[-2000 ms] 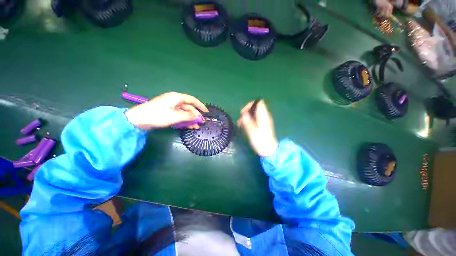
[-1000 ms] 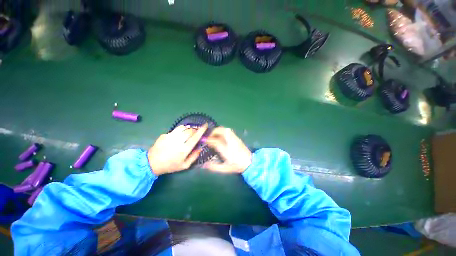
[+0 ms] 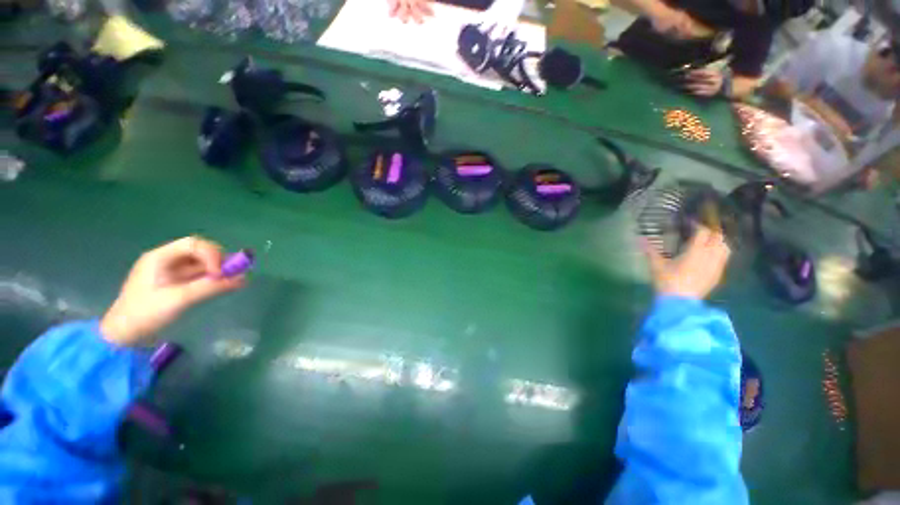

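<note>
My left hand (image 3: 173,286) holds a purple cell (image 3: 237,262) between thumb and fingers, above the green bench at the left. My right hand (image 3: 694,264) is at a black ribbed fan housing (image 3: 663,215) at the right, fingers on its near side; the housing is blurred. Black housings with purple cells stand in a row at the far side, among them one with its cell upright (image 3: 390,181), one in the middle (image 3: 468,180) and one at the right of these (image 3: 544,197). Loose purple cells (image 3: 165,356) lie beside my left sleeve, partly hidden.
Another housing (image 3: 751,395) is partly behind my right sleeve. Copper-coloured parts (image 3: 834,387) lie near a brown carton (image 3: 878,395) at the right edge. Other people's hands (image 3: 410,10) are across the bench, by a white sheet (image 3: 380,41). A clear bag (image 3: 849,79) is at upper right.
My hands have moved apart from the housing in front of me. My left hand has picked up a cell; my right has reached to a housing at far right. A housing now stands left in the row.
</note>
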